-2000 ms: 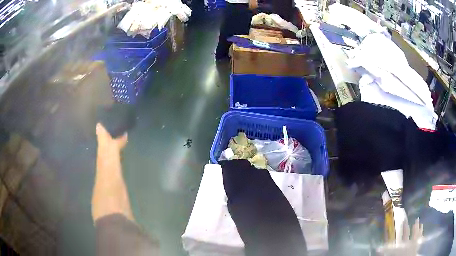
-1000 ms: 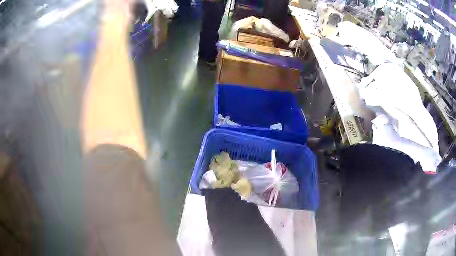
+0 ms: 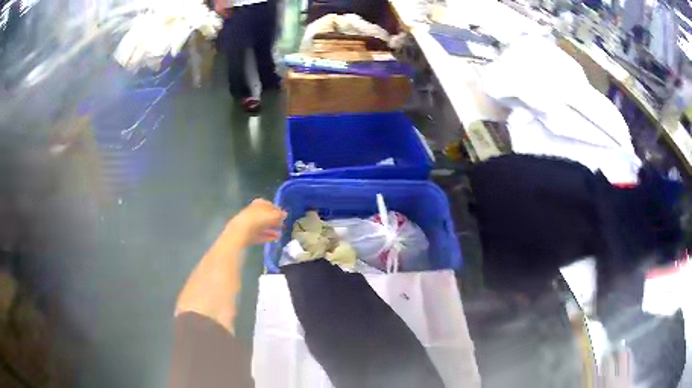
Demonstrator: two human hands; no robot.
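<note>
My left hand (image 3: 259, 221) is beside the left rim of the near blue basket (image 3: 449, 227). Its fingers are curled and nothing shows in them. A long black cloth piece (image 3: 353, 318) lies over a white cloth cover (image 3: 277, 322) at the basket's near side. Inside the basket are a crumpled beige piece and a tied clear plastic bag (image 3: 391, 239). Blurred, pale finger-like streaks show at the bottom right; I cannot tell whether they are my right hand.
Another blue basket (image 3: 349, 140) and a cardboard box (image 3: 345, 92) stand behind. Dark cloth (image 3: 539, 220) and white cloth (image 3: 554, 98) lie on the right-hand table. A person in dark trousers (image 3: 250, 45) stands at the upper left. Blurred crates and pale cloth are at left.
My left hand has come down and right to the basket rim; the dark thing in it two seconds ago no longer shows. The view has shifted, and the person at the back shows more fully.
</note>
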